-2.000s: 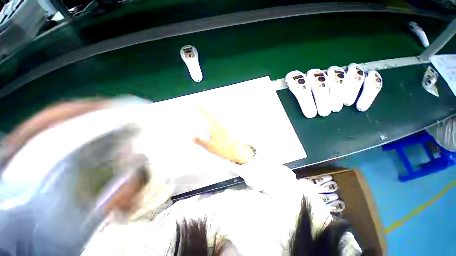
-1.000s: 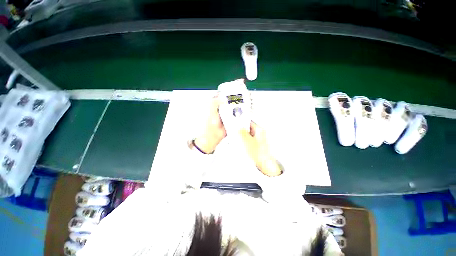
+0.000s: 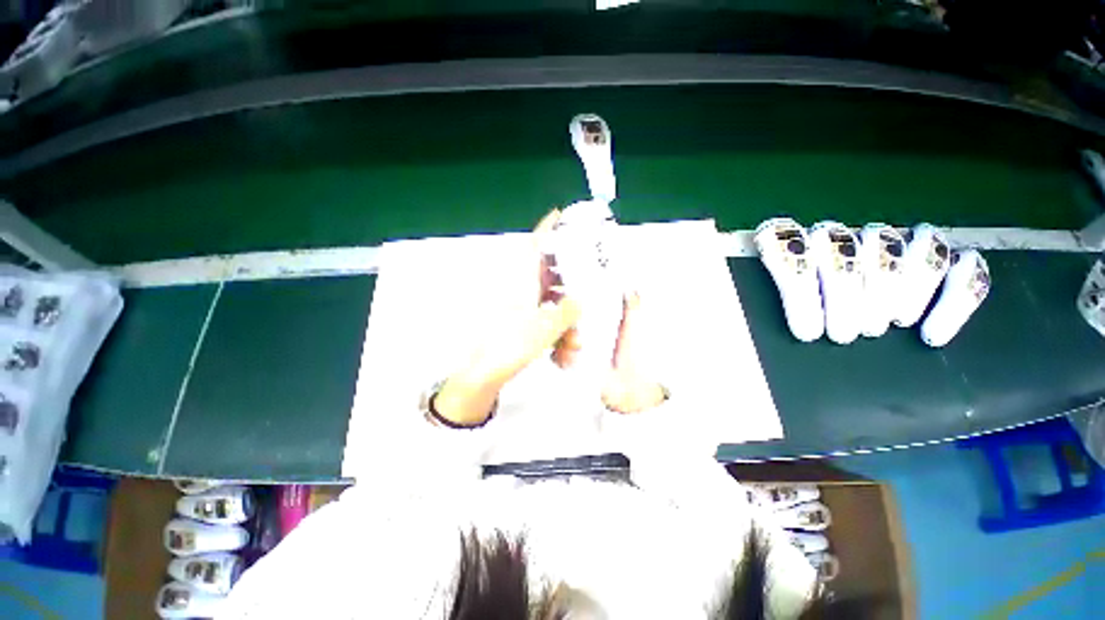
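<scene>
A white infrared thermometer (image 3: 588,257) is held above the white work mat (image 3: 400,327), its outline washed out by glare. My left hand (image 3: 515,339) is closed around it from the left, a dark band at the wrist. My right hand (image 3: 628,363) is at its right side; its fingers are partly lost in glare, but it touches the device. Another thermometer (image 3: 594,151) lies on the green conveyor belt (image 3: 364,158) just beyond. Several white thermometers (image 3: 842,285) stand in a row right of the mat.
A translucent parts bag (image 3: 49,351) with dark parts lies at the left. Cartons holding white devices sit below the bench at left (image 3: 136,533) and right (image 3: 870,533). A blue stool (image 3: 1030,478) is at the lower right. A dark bar (image 3: 557,468) lies at the mat's near edge.
Since one second ago the held thermometer has turned, so its screen no longer shows clearly. My left hand has shifted its hold. The view has moved slightly.
</scene>
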